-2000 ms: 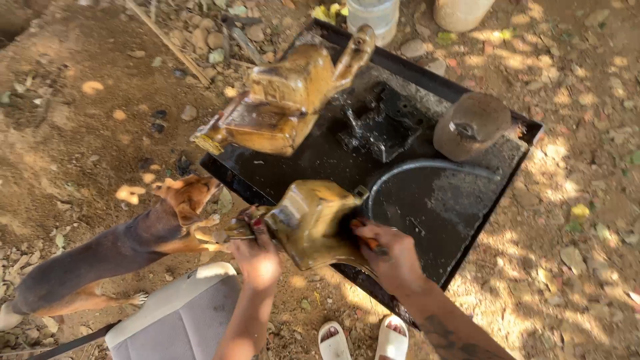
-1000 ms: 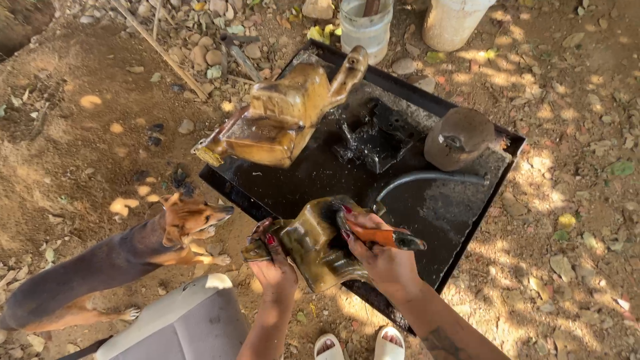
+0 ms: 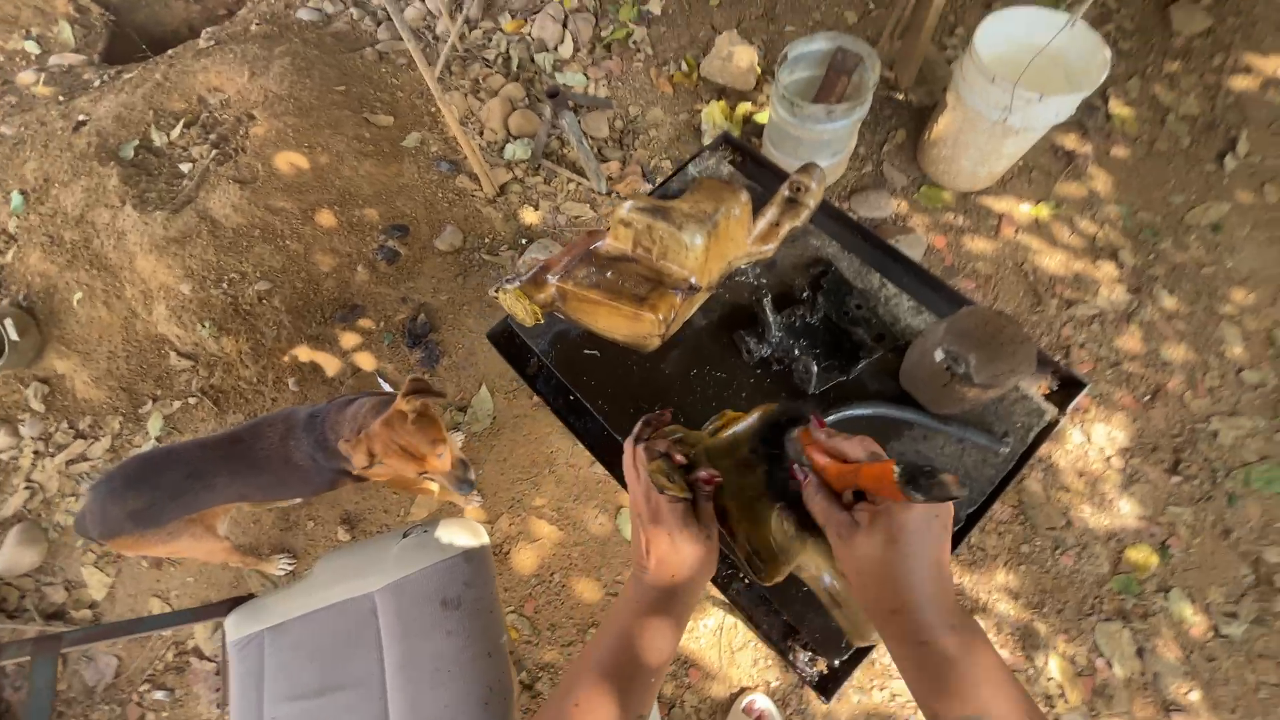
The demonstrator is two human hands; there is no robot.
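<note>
My left hand [image 3: 675, 510] grips one end of a glossy yellow-brown carved piece [image 3: 750, 510], tilted above the near side of a black metal tray [image 3: 590, 405]. In my right hand [image 3: 870, 520] is a brush with an orange handle [image 3: 850, 470]; its dark bristles lie against the top of the piece and are partly hidden. A second glossy carved piece [image 3: 670, 265], with a long narrow neck, rests over the tray's far left part. Dark wet liquid [image 3: 660, 380] covers much of the tray floor.
A brown rounded container [image 3: 968, 358] and a curved grey hose [image 3: 920, 418] are in the tray. Beyond it stand a clear water container [image 3: 820, 110] and a white bucket [image 3: 1010, 100]. At left are a dog [image 3: 270, 460] and a grey padded seat [image 3: 380, 630].
The dog has lowered its head. Both hands still hold the piece and brush, and the brush's bristles now show on top of the piece. The view has shifted slightly.
</note>
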